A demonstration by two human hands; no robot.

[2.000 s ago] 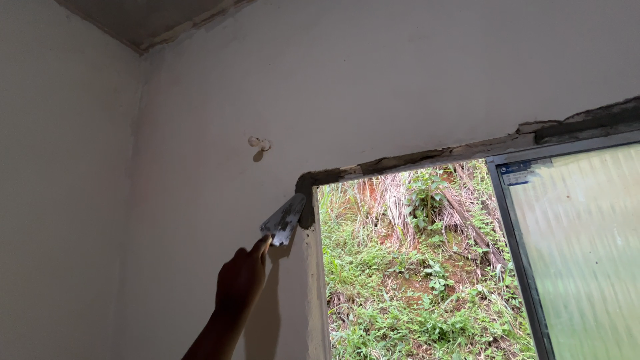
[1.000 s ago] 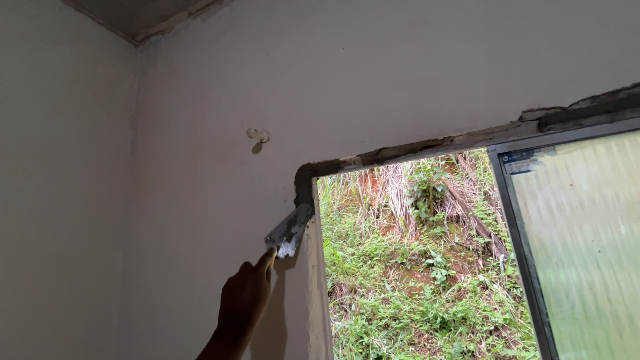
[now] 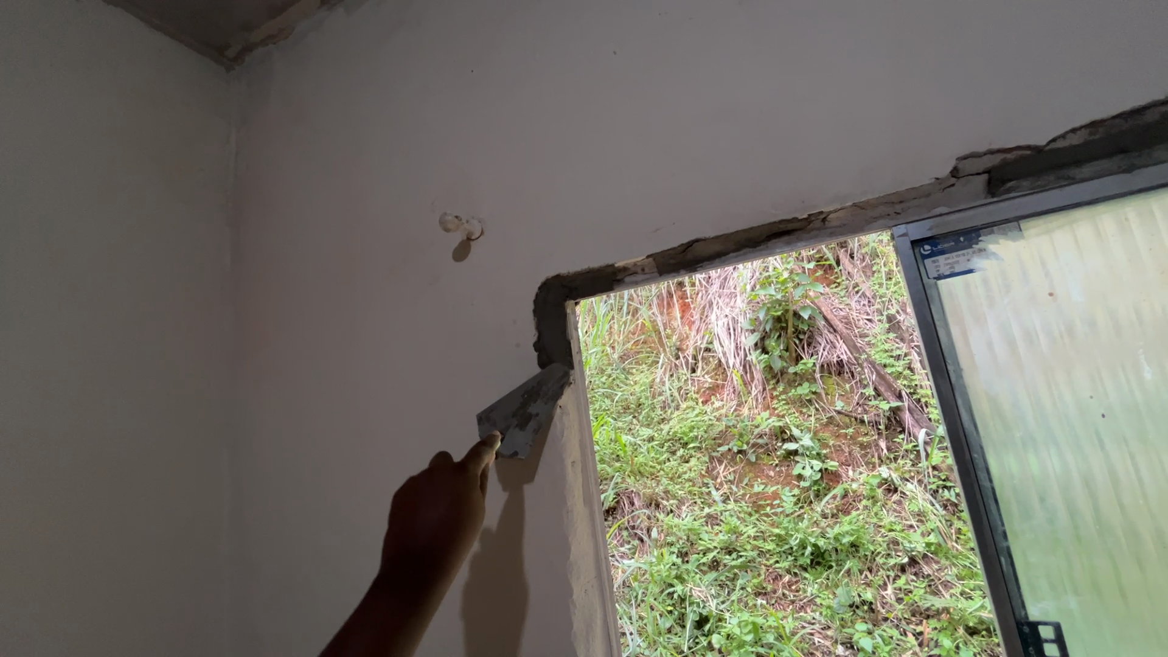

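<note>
My left hand rises from the bottom edge, left of the window opening, closed around a mason's trowel. The handle is mostly hidden in my fingers. The metal blade is smeared with grey mortar and tilts up to the right. Its narrow end touches the lower end of a dark wet mortar patch at the upper left corner of the opening. Below the blade, the pale left edge of the opening runs down. My right hand is out of view.
A sliding window panel with ribbed glass and a dark metal frame stands at the right. Rough broken plaster borders the opening's top. Two small wall holes lie up left. Outside is a grassy slope.
The trowel in my left hand has moved down along the opening's left edge, from beside the corner mortar to its lower end. More of the dark mortar shows above the blade.
</note>
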